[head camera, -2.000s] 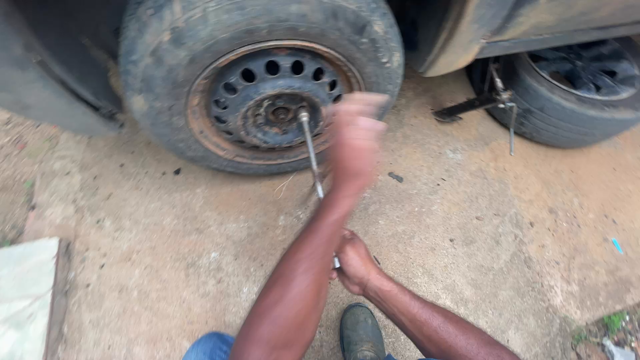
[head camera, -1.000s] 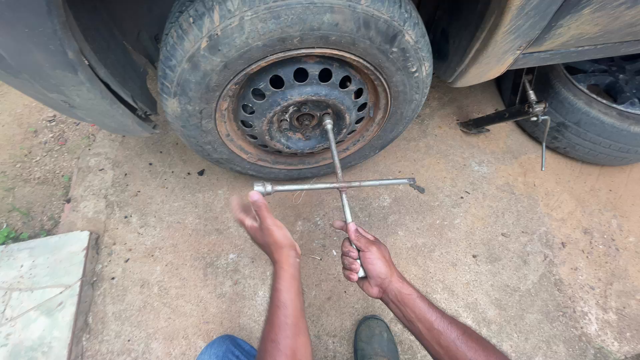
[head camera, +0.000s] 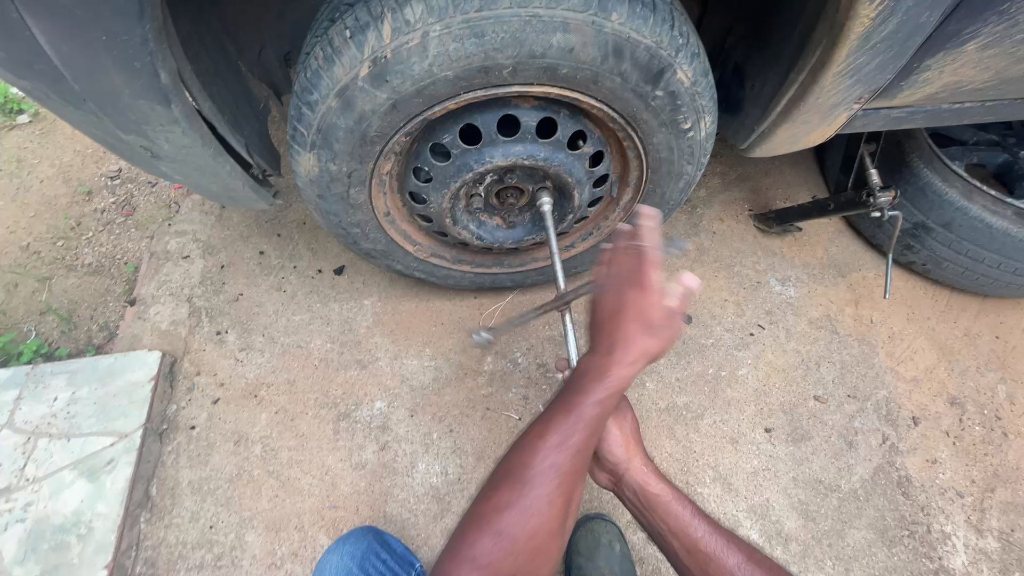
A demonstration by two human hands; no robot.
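Observation:
A four-way lug wrench [head camera: 555,256] reaches from a lug position near the hub of a rusty steel wheel [head camera: 512,196] toward me. Its crossbar is blurred and slanted. My left hand [head camera: 640,296], blurred, is at the bar's right end with fingers spread, crossing over my right forearm's side; whether it touches the bar I cannot tell. My right hand [head camera: 616,440] is closed around the wrench's near end, partly hidden behind my left forearm. The tire [head camera: 352,160] around the wheel is worn and dusty.
A scissor jack [head camera: 832,210] with a hanging crank rod [head camera: 890,256] stands at the right, beside another wheel [head camera: 944,224] lying under the car's sill [head camera: 944,114]. A tiled slab [head camera: 88,408] lies at the lower left. A boot [head camera: 600,548] is at the bottom.
My left hand has swung from the crossbar's left end across to the right, over the right hand. The crossbar has turned from nearly level to slanted. My right hand stays at the near end.

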